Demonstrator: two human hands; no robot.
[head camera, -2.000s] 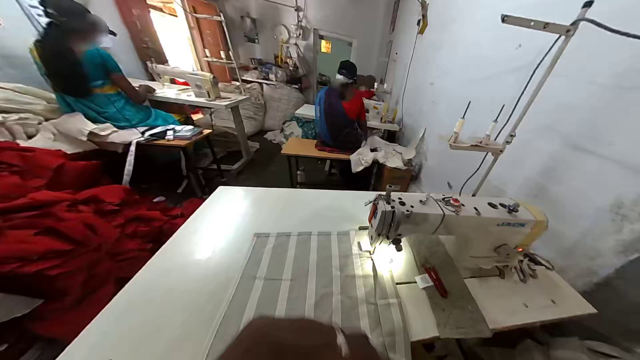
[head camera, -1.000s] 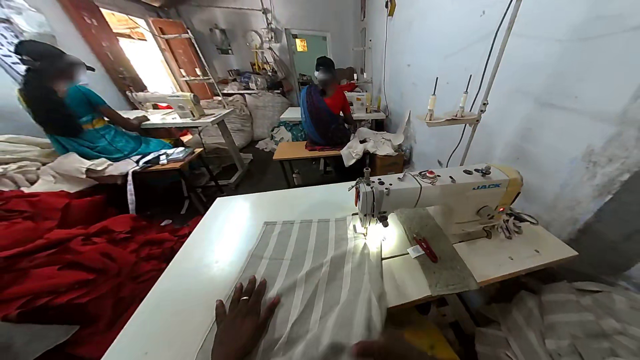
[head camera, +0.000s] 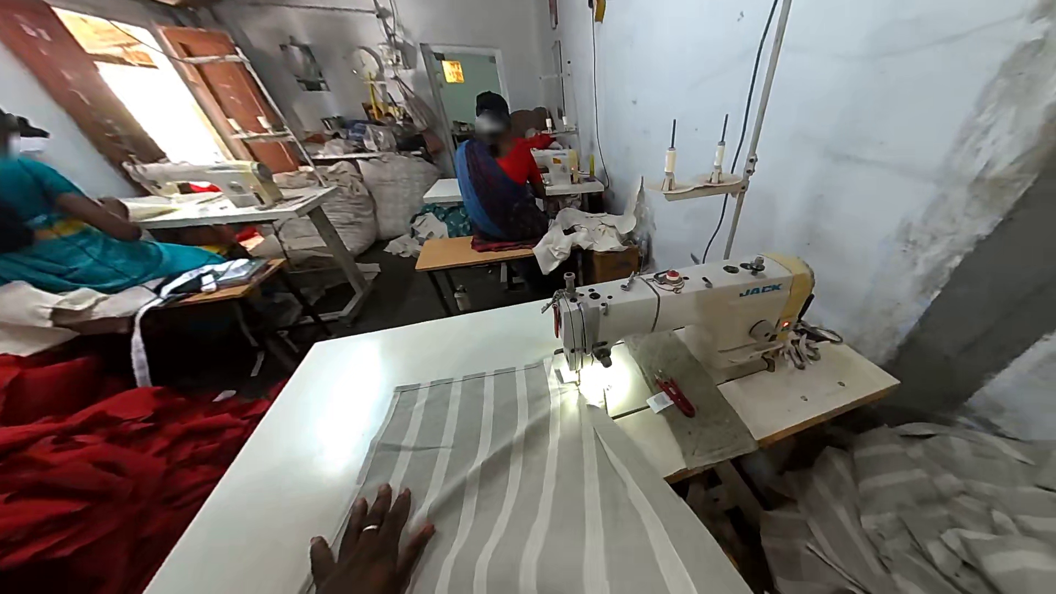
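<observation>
Spread over the white table is a grey fabric panel with white stripes (head camera: 495, 478); its upper right part lies under the needle area of a Jack sewing machine (head camera: 685, 318), whose lamp is lit. My left hand (head camera: 371, 540), with a ring on one finger, rests flat on the panel's lower left part, fingers apart. My right hand is out of view. Red thread snips (head camera: 676, 393) lie on a grey mat (head camera: 701, 421) to the right of the needle, beside a small white tag.
Striped fabric (head camera: 924, 503) is heaped at the lower right, red cloth (head camera: 107, 478) at the left. A thread stand (head camera: 709, 188) rises behind the machine. Scissors (head camera: 817, 332) lie at its right end. Two people sit at other machines, beyond the white table's edge (head camera: 322, 363).
My left hand has come into clear view, flat on the fabric, and sits further left than the hand seen earliest. The other hand, at the bottom edge a second ago, has left the view.
</observation>
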